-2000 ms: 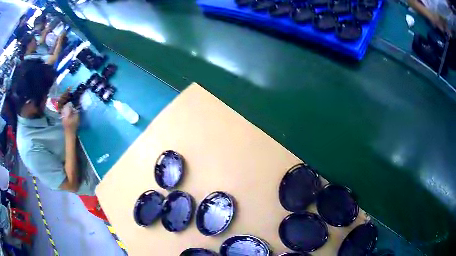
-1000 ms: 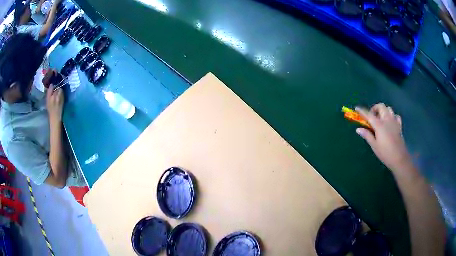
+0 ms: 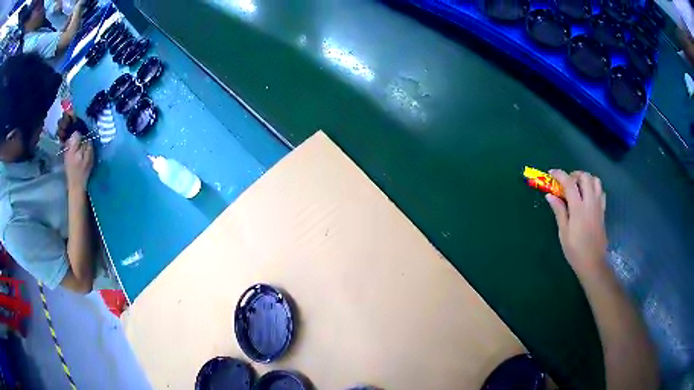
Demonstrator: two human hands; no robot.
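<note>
My right hand is held out over the green conveyor belt at the right. Its fingers are closed around a small yellow-red lighter, whose yellow end points left. My left hand is not in view. A glossy black oval shell lies on the tan cardboard sheet. More black shells, including one at the lower left, are cut off by the bottom edge. Another dark shell lies at the cardboard's right corner.
A blue tray with rows of black parts stands on the belt at the upper right. A white squeeze bottle lies on the teal bench. A seated person works at the left beside black shells.
My right hand came into view with the lighter and has since shifted slightly left. The view has turned, so the cardboard and shells sit lower and the blue tray lower at right.
</note>
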